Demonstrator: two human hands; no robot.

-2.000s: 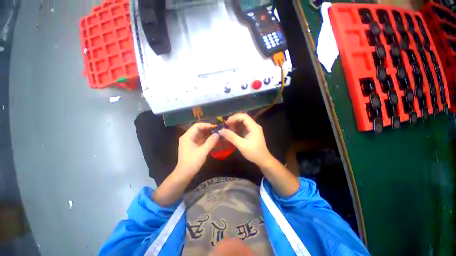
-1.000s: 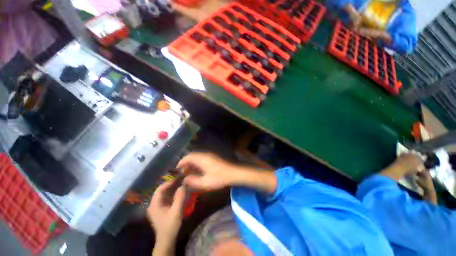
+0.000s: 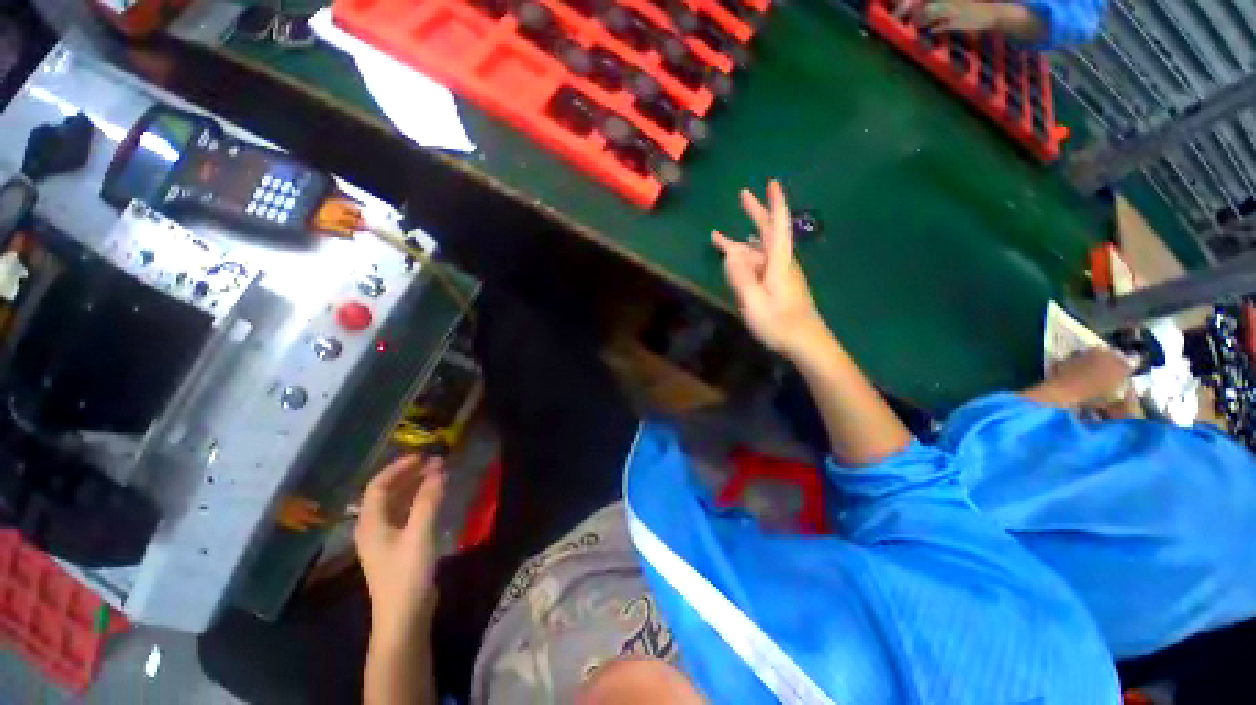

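Observation:
My right hand (image 3: 771, 282) reaches over the green bench with its fingers spread, and it looks empty. A small dark unit (image 3: 807, 223) lies on the bench just beyond its fingers. My left hand (image 3: 400, 523) is low in front of the silver machine, thumb and fingers curled close together near a yellow part (image 3: 424, 423). Whether it holds something small is unclear. The silver machine (image 3: 193, 475) has knobs and a red button (image 3: 354, 316) on its near edge. A handheld meter (image 3: 241, 182) with an orange plug (image 3: 338, 216) lies on top.
A red tray (image 3: 468, 58) with rows of black units and a white sheet (image 3: 413, 99) are on the bench. Another red tray (image 3: 964, 76) is at the back, near a person's hands. Another blue-sleeved person's hand (image 3: 1095, 379) is at the right.
My hands were together in front of the machine and are now apart. My right hand has moved out over the bench and opened. The camera view has turned right since the first frame.

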